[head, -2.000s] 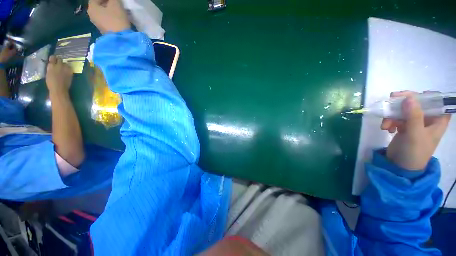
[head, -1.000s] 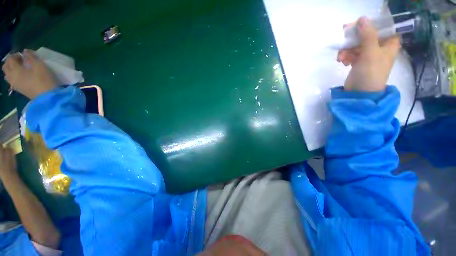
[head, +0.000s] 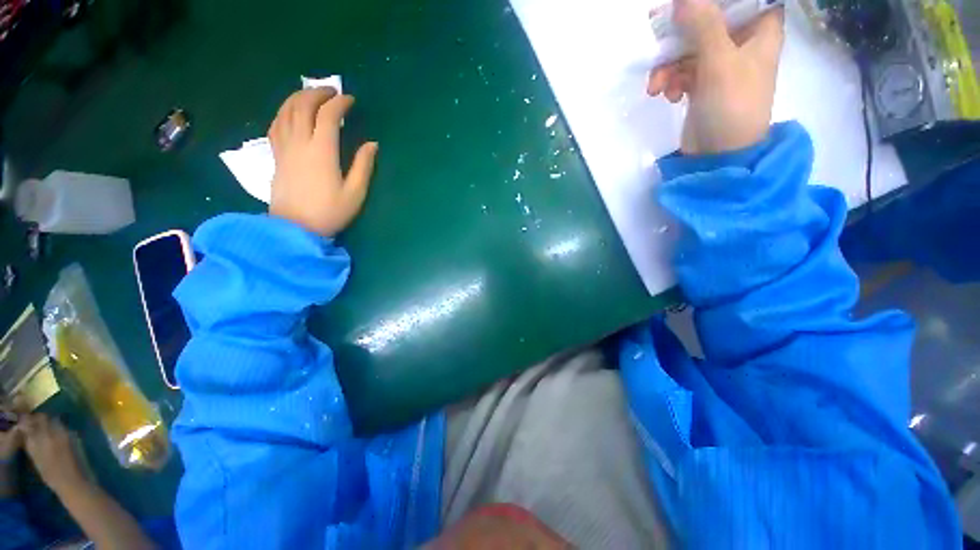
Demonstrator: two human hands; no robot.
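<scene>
My left hand (head: 314, 167) lies palm down over a white wipe (head: 254, 170) on the green bench. Its thumb is spread away from the fingers, and white edges show beside and beyond the hand. Its palm is hidden. My right hand (head: 733, 81) is closed around the glue syringe (head: 672, 32) above the white paper sheet, near the top edge of the picture. The syringe is partly cut off and its needle tip cannot be made out. A small black electronic unit (head: 172, 128) lies on the bench left of the wipe.
The white paper sheet (head: 623, 204) is under my right hand. At left are a white bottle (head: 91, 202), a smartphone (head: 163, 306) and a bag of yellow contents (head: 105, 381). Another person's hand (head: 52, 446) is lower left. A grey box with a gauge (head: 901, 88) stands upper right.
My left hand has come in from the far left with the wipe, which now lies on the bench under it. The view has shifted; my right hand still holds the syringe over the sheet.
</scene>
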